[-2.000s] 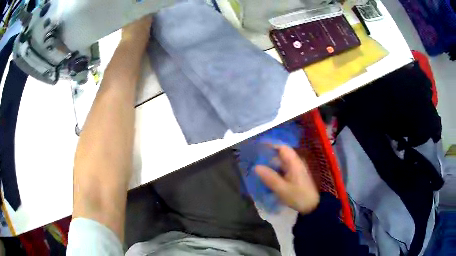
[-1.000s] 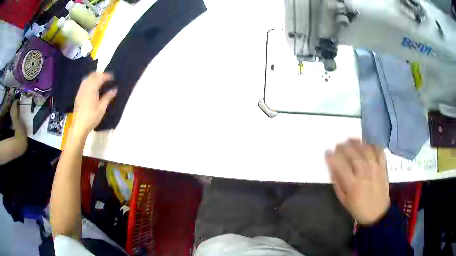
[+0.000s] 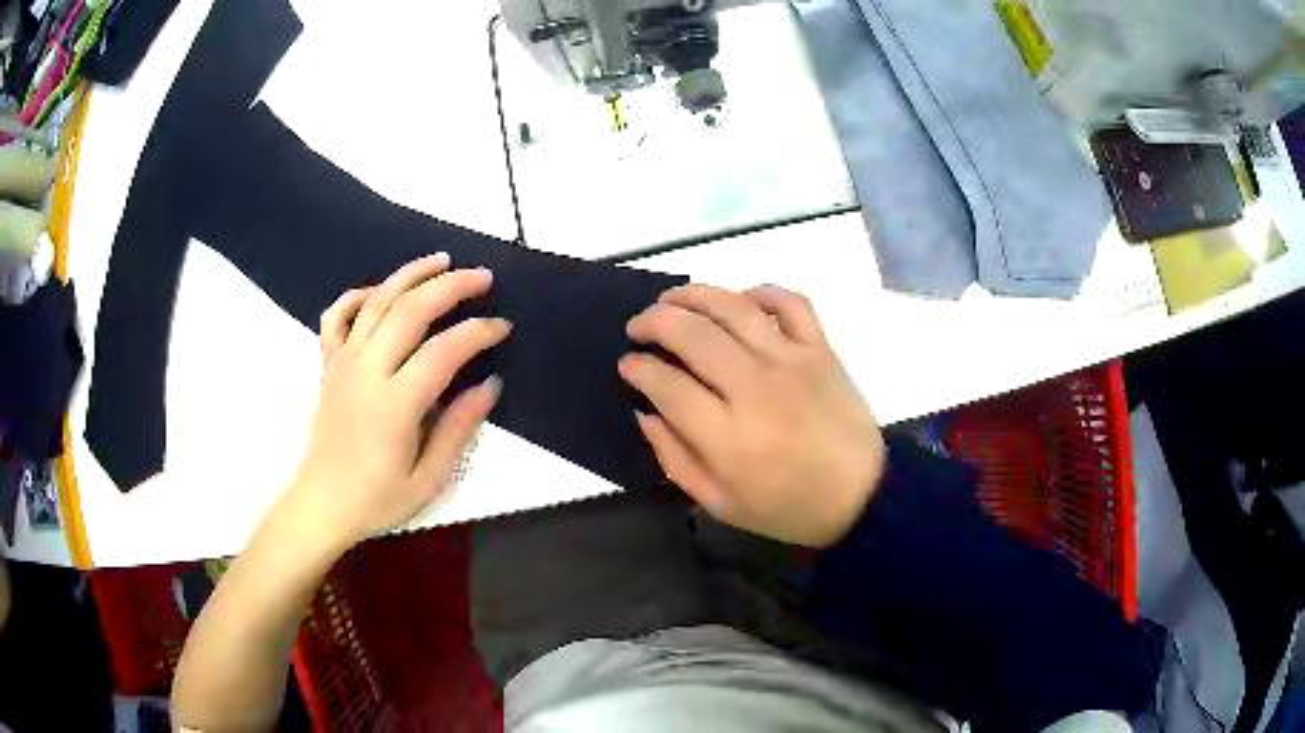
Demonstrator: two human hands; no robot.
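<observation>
A black cut panel (image 3: 551, 337) lies on the white table in front of the sewing machine, running from the upper left to the table's front edge. My left hand (image 3: 408, 380) rests on its middle, fingers bent and a little apart. My right hand (image 3: 759, 401) lies on its right end, fingertips on the fabric and covering that end. Whether either hand pinches the fabric cannot be told. A second long black piece (image 3: 136, 308) lies at the left, meeting or overlapping the panel at the top.
The sewing machine's presser foot (image 3: 618, 108) stands above the bed plate (image 3: 716, 179). Grey-blue sewn pieces (image 3: 988, 186) lie right of it. A phone (image 3: 1166, 183) rests on a yellow card (image 3: 1195, 269). Red baskets (image 3: 1059, 458) stand below the table.
My left hand has moved right from the black pieces at the left, and a black panel now lies across the front. My right hand has come onto its right end. The view has shifted.
</observation>
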